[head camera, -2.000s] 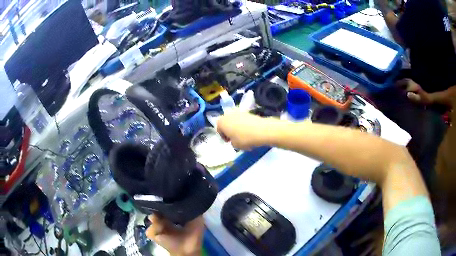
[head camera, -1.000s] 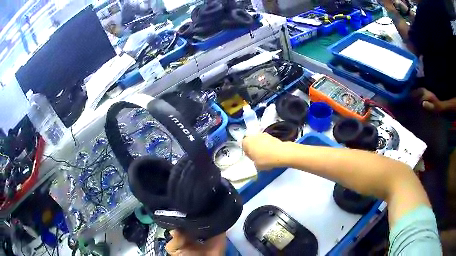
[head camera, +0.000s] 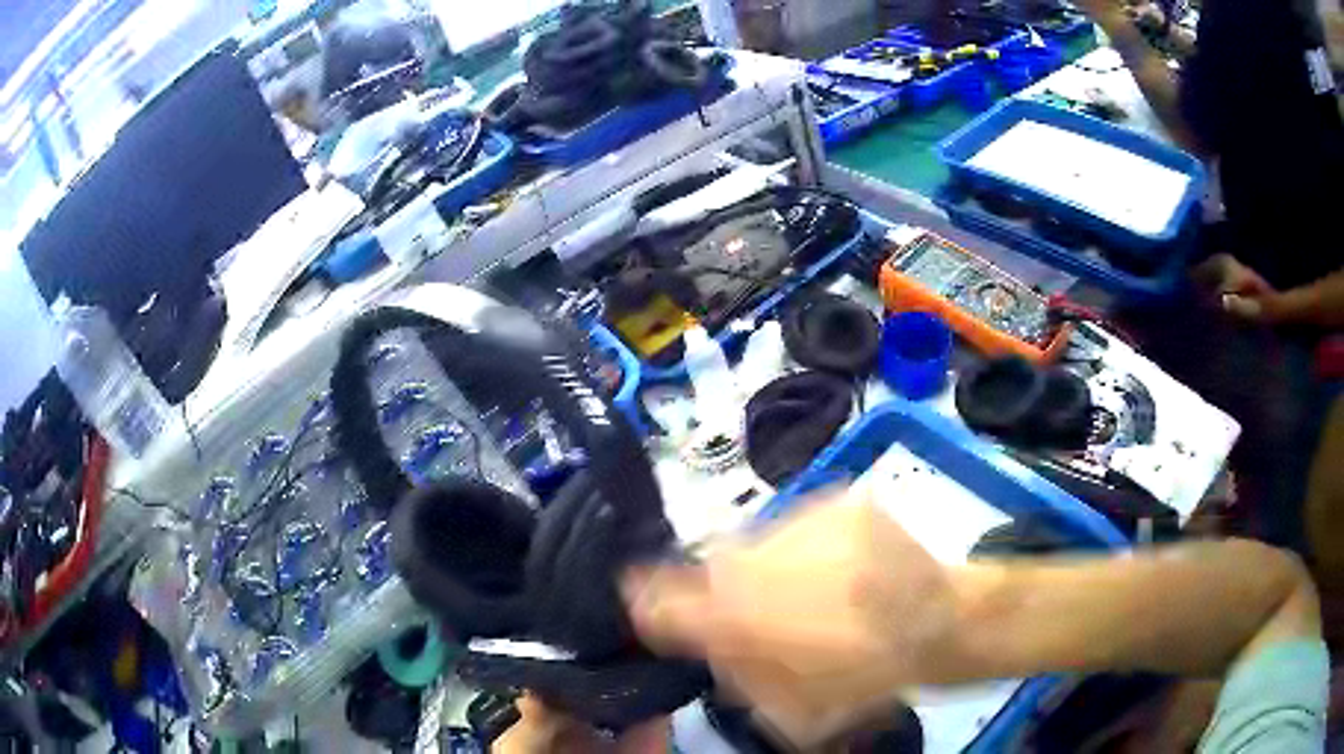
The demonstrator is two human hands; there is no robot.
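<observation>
Black over-ear headphones (head camera: 464,552) with pale lettering on the band are held up left of the middle, ear cups low. My left hand (head camera: 568,725) is under the lower cup and holds it; it is partly hidden and cut off by the bottom edge. My right hand (head camera: 803,611), blurred, is at the right side of the headphones with its fingers at the cup; whether it grips is unclear. Behind my right hand, the blue-rimmed tray (head camera: 1017,494) with a white liner is partly covered. A black oval housing (head camera: 889,725) in it is mostly hidden.
An orange multimeter (head camera: 973,299), a blue cup (head camera: 915,355) and black ear pads (head camera: 833,330) lie behind the tray. A clear blister tray (head camera: 266,567) with blue-silver parts is at left. White bottles (head camera: 711,365) stand mid-bench. A person in dark clothing (head camera: 1265,140) is at far right.
My right hand has moved from the small items behind the tray down and nearer, to the headphones' cup. The headphones stay held up in my left hand. The view has shifted.
</observation>
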